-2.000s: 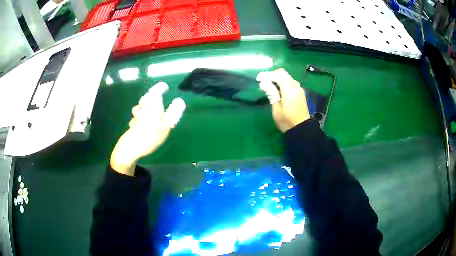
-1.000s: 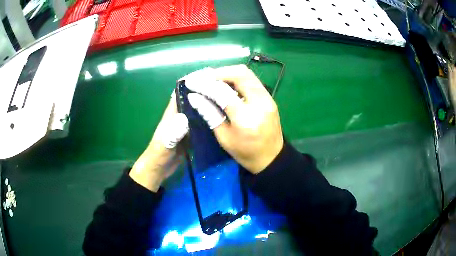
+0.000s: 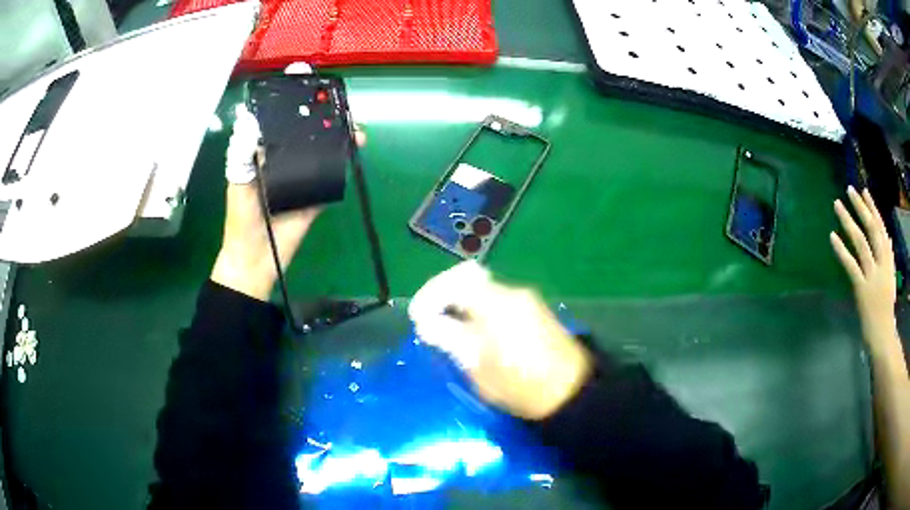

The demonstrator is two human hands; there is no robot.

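Note:
My left hand (image 3: 249,199), with white finger cots, holds a dark phone middle frame (image 3: 304,149) upright at the left, its black plate at the top and its open part below. My right hand (image 3: 489,334), also with white cots, is blurred over the upper edge of the blue film pile (image 3: 399,428); whether it pinches a film cannot be told. A second phone frame (image 3: 477,194) with blue and two dark round parts inside lies on the green bench, just above my right hand.
A third, smaller-looking frame (image 3: 754,207) lies at the right, near another person's hand (image 3: 863,244). A white fixture plate (image 3: 110,120) is at the left, a red tray (image 3: 399,35) behind, a white perforated tray (image 3: 708,60) back right. Cream-white bits (image 3: 24,344) lie far left.
My right hand has left the held frame and moved down to the film pile. My left hand has raised the frame up and left. Another person's hand and a frame now show at the right.

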